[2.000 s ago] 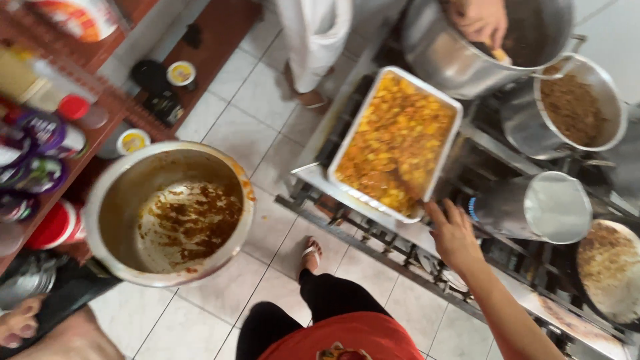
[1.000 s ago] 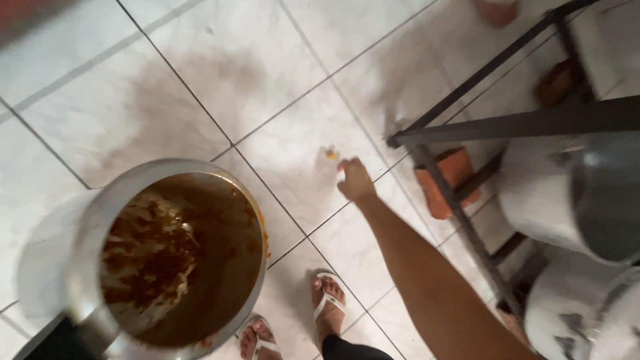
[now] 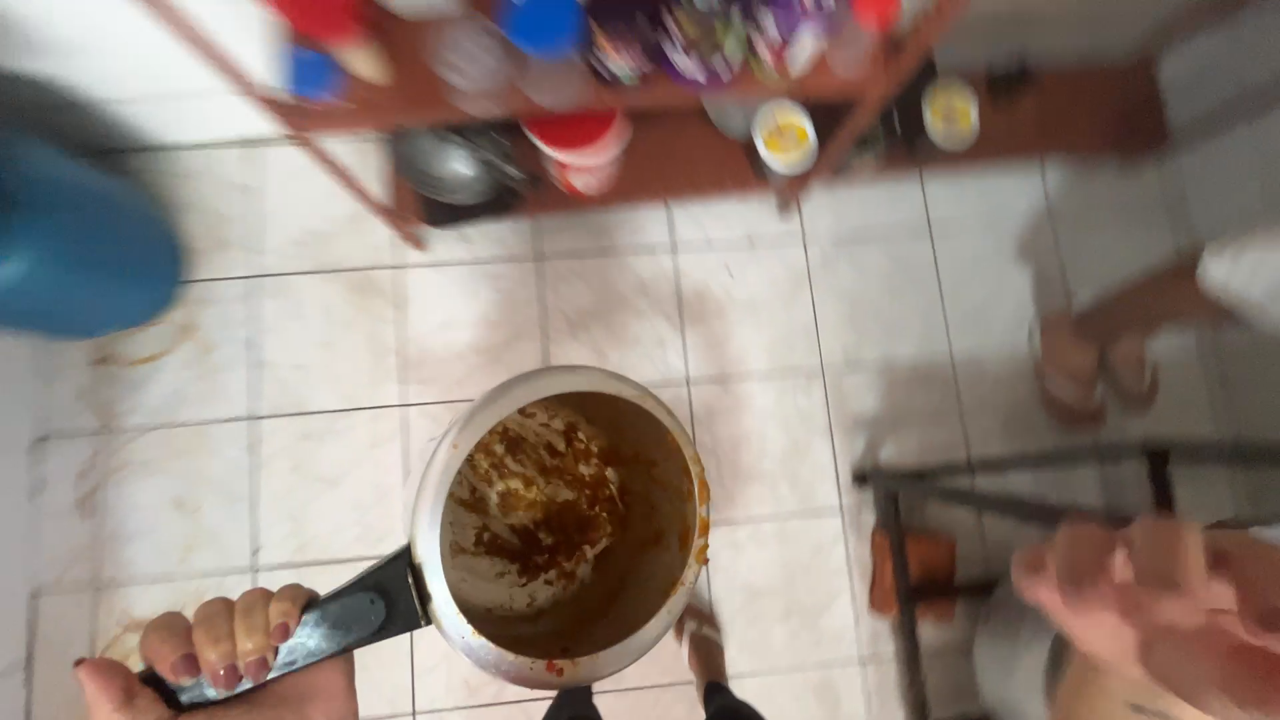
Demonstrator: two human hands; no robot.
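Observation:
My left hand (image 3: 235, 650) grips the black handle (image 3: 345, 610) of a metal pressure-cooker pot (image 3: 435, 500) at the lower left. The pot hangs over the tiled floor without a lid, its mouth facing up. Brown and orange food residue (image 3: 540, 500) coats its inside, and smears mark its right rim. My right hand (image 3: 1130, 600) is raised at the lower right, blurred, with its fingers partly curled; no object shows in it. It is nearest to the dark metal frame of the stove stand.
A reddish shelf (image 3: 660, 165) with jars and tubs runs along the top. A blue barrel-like container (image 3: 80, 240) stands at the left. The dark metal stand (image 3: 1010, 490) is at the right, above an orange brick (image 3: 910, 570). Another person's sandalled feet (image 3: 1090, 375) are beyond it.
The view has swung from the stove, across the floor, to the shelf side. My right hand, at the tray's edge two seconds ago, is away from it. The pot remains in my left hand's side.

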